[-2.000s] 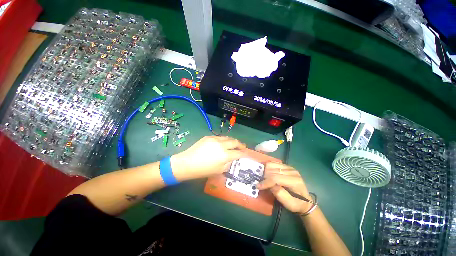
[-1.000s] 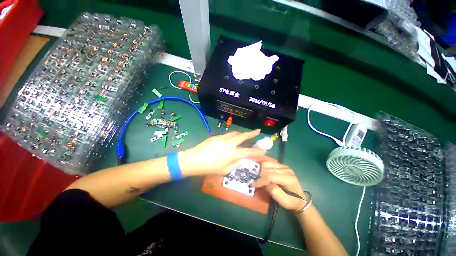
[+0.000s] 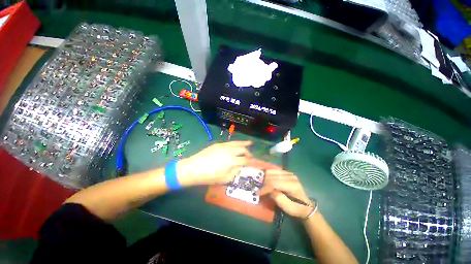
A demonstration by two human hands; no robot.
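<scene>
The white fixture (image 3: 242,194) with a dark centre lies on the orange-brown mat (image 3: 240,207). My left hand (image 3: 217,162) is bare, with a blue band at the wrist. It is palm down at the fixture's upper left, with its fingertips blurred; whether it holds a small part cannot be told. My right hand (image 3: 287,190) is at the fixture's right edge, fingers bent and touching or very near it. A thin dark line shows by its wrist; whether it is a tool in the hand is unclear. A small white squeeze bottle (image 3: 281,147) with a yellow tip lies beyond the hands.
A black power supply box (image 3: 248,105) with white paper on top stands behind. Loose green and silvery parts (image 3: 164,135) lie left inside a blue cable (image 3: 121,147). Clear blister trays stand far left (image 3: 77,98) and right (image 3: 418,191). A pale fan (image 3: 360,170) stands right.
My left hand, stretched out with its fingers towards the bottle one second ago, has drawn back and its fingers are more bent. The right hand stays at the fixture. The whole view has shifted slightly.
</scene>
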